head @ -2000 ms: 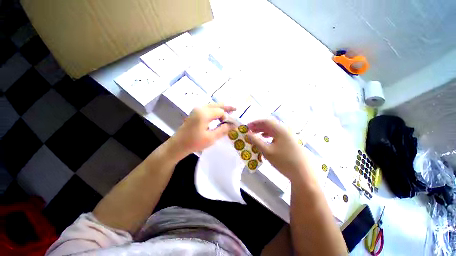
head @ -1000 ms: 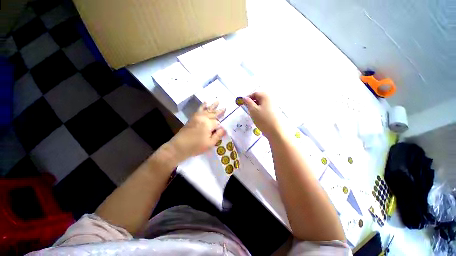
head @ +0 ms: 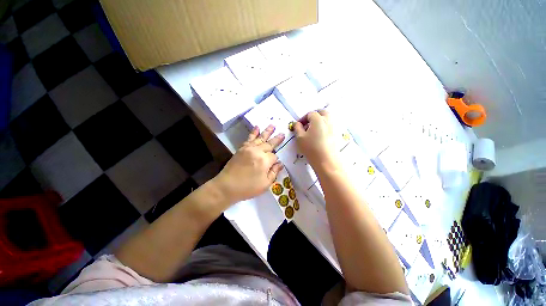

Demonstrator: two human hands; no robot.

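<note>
Small white product boxes [head: 217, 94] stand in rows on the white table, several on the right with gold round seals [head: 398, 204]. My left hand [head: 254, 164] lies with spread fingers against the near edge of a box, with the gold-dotted sticker sheet [head: 284, 199] under or in its lower fingers; its exact grip is hidden. My right hand [head: 314, 134] pinches one gold seal sticker [head: 291, 126] at the right edge of that box.
A large brown carton [head: 209, 30] stands at the upper left. A red stool [head: 36, 239] is on the checkered floor. By the wall are an orange tape dispenser [head: 467, 111], a white roll [head: 484, 153] and a black bag [head: 491, 233]. A spare sticker sheet [head: 456, 242] lies near the bag.
Both hands have moved from the sheet held between them to the box row. My right hand has taken one seal off and brought it down to a box edge. The view has shifted.
</note>
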